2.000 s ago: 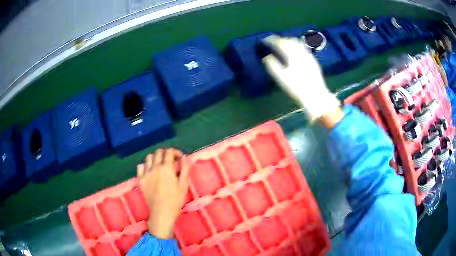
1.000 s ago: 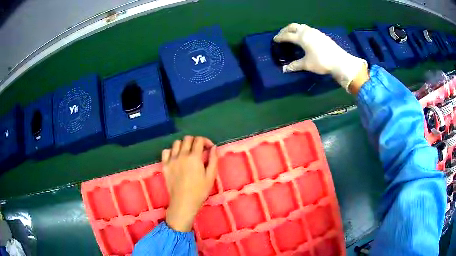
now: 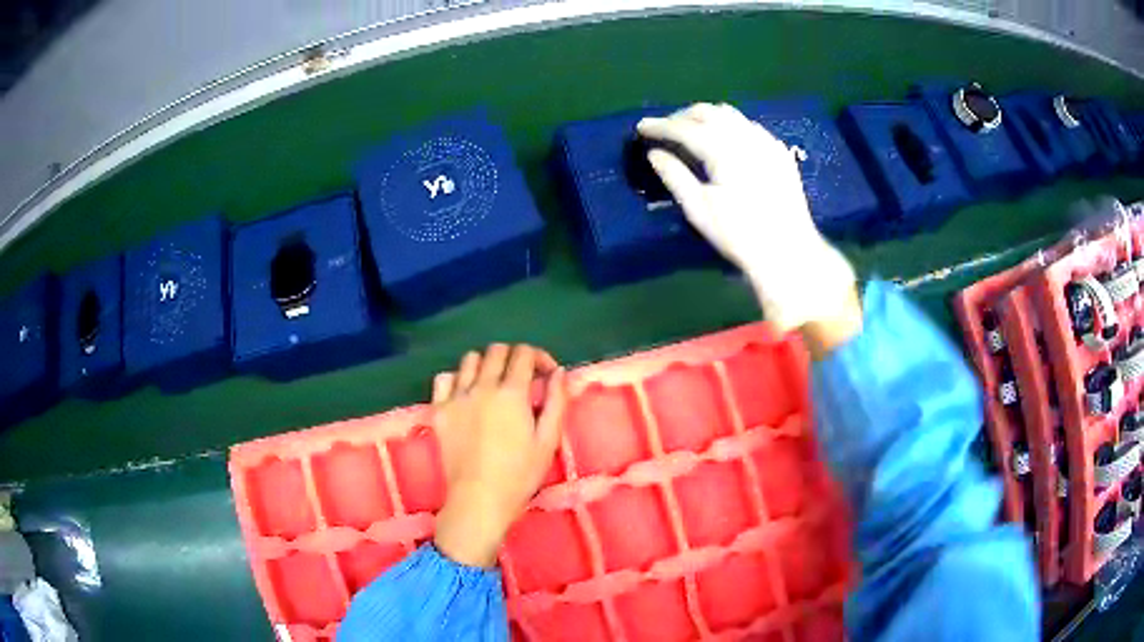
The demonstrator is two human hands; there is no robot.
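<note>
My right hand point(image 3: 740, 207), in a white glove, is over a dark blue box base point(image 3: 590, 207). A black smartwatch point(image 3: 679, 156) shows between its thumb and fingers, partly hidden by the glove. Below it, a black shape with a small white label shows at the box centre; whether it is recess or watch is unclear. My bare left hand point(image 3: 489, 433) lies on the red-orange blister tray point(image 3: 615, 433), its fingers over the tray's back edge. The tray's visible pockets are empty.
Box lids with a white logo point(image 3: 439, 188) and box bases with black centres point(image 3: 294, 282) line the green belt point(image 3: 502, 63). A metal-rimmed watch point(image 3: 977, 108) lies further right. Full watch trays point(image 3: 1060, 426) stand at right. White crumpled material point(image 3: 44, 615) lies at the left edge.
My right hand has turned, with fingertips now pointing up and left over the same box. My left hand stays on the tray. The view has shifted, showing more of the full trays at right.
</note>
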